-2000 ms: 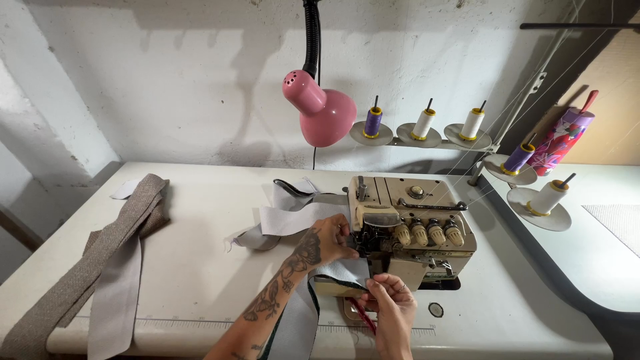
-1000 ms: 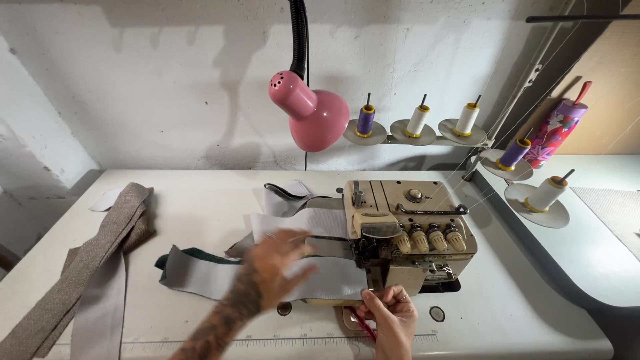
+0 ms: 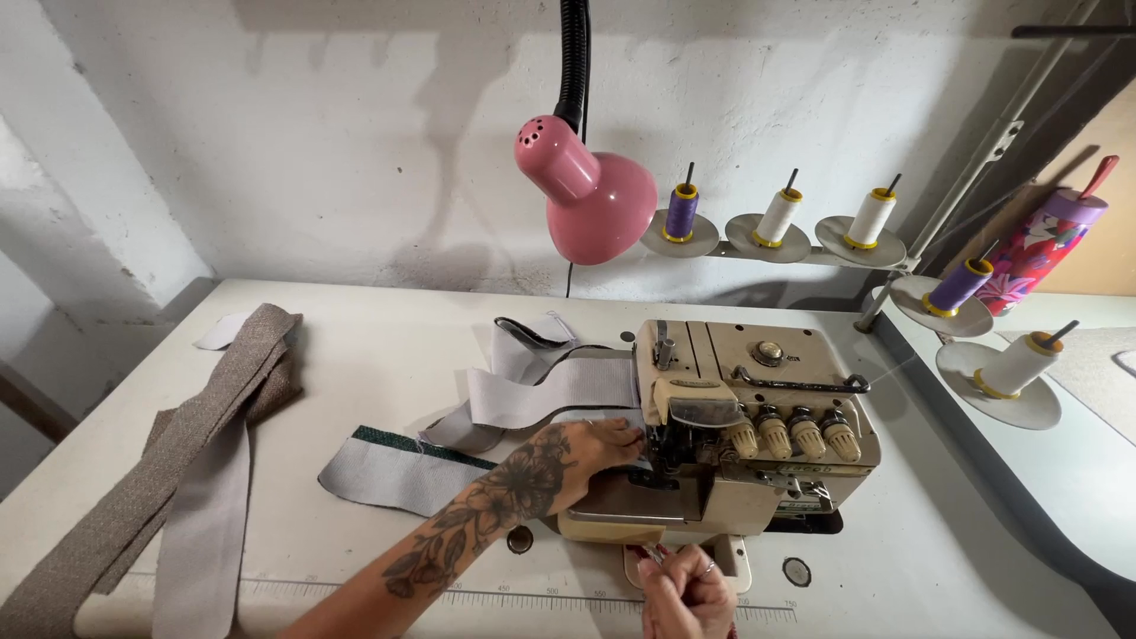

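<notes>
My left hand (image 3: 590, 457), on a tattooed forearm, lies at the needle area of a beige overlock sewing machine (image 3: 754, 382), its fingers curled on a light grey fabric strip (image 3: 635, 453). The fingertips are partly hidden. Below the machine's front edge, my right hand (image 3: 688, 593) is closed around a small red-handled tool (image 3: 655, 552), mostly hidden by the fingers. Left of the machine, another grey strip (image 3: 555, 386) lies folded in loops. A grey piece with a dark green edge (image 3: 390, 475) extends left from under my left forearm.
Brown and grey fabric strips (image 3: 204, 444) lie at the table's left. A pink lamp (image 3: 599, 195) hangs behind the machine. Purple thread spools (image 3: 682, 213) and white thread spools (image 3: 779, 217) stand on holders at the back and right. A printed ruler (image 3: 550, 599) runs along the front edge.
My left hand has come back right to the machine's needle area after being over the fabric at its left. My right hand has moved down, away from the fabric it was at earlier.
</notes>
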